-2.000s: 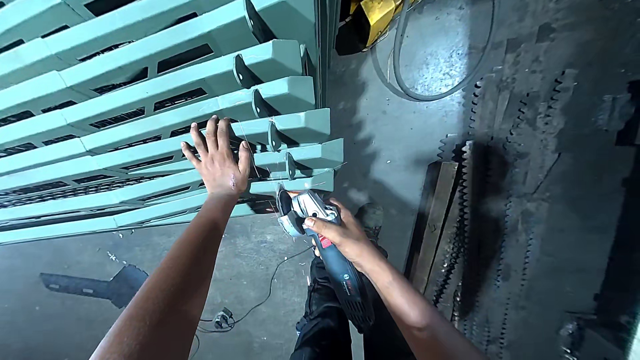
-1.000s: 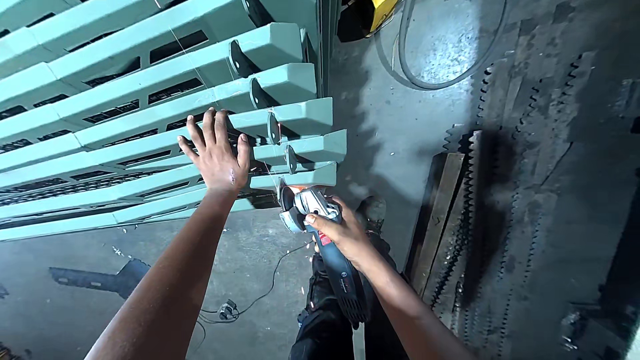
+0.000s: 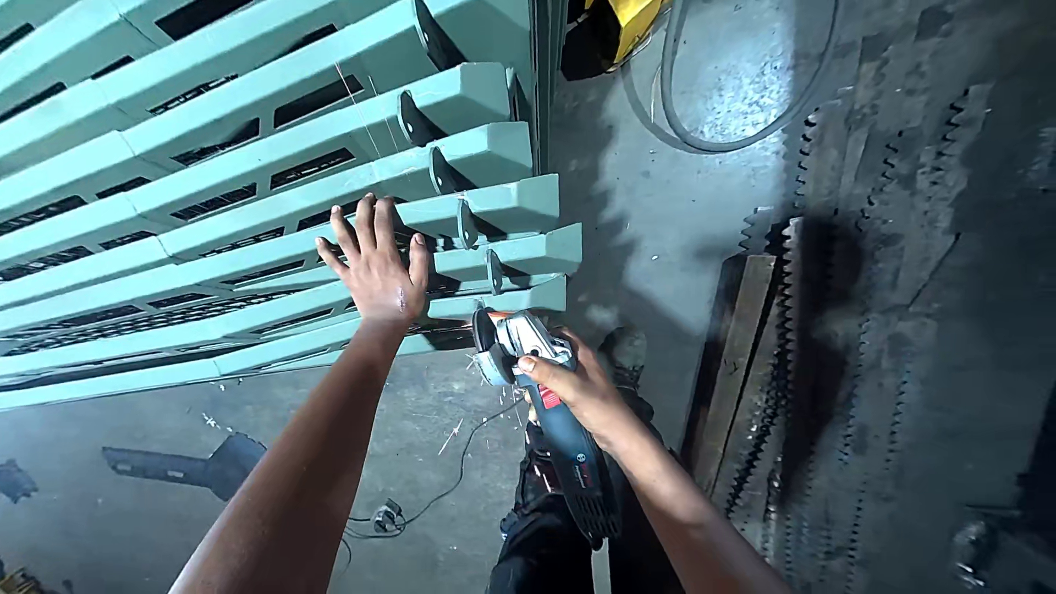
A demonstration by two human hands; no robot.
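My left hand [image 3: 379, 268] lies spread, palm down, on the stacked light-green painted metal panels [image 3: 330, 198], which have slots and dark tabs near their right ends. Wrapped around a blue Bosch angle grinder [image 3: 569, 454], my right hand [image 3: 577, 384] has its thumb near the tool's head. The grinder's disc [image 3: 483, 332] meets the lowest visible panel edge, close to its right end, and sparks fly below it. The exact contact point is partly hidden by the guard.
Toothed metal strips [image 3: 788, 330] and a rusty metal bar [image 3: 738, 363] lie on the concrete floor at right. A hose [image 3: 718, 148] curls near a yellow object [image 3: 634, 29] at the top. A power cord [image 3: 462, 470] runs behind my legs; a dark flat piece [image 3: 165, 466] lies at lower left.
Sparks below the grinder are more visible than two seconds ago. Both hands keep about the same places on the panels and the tool.
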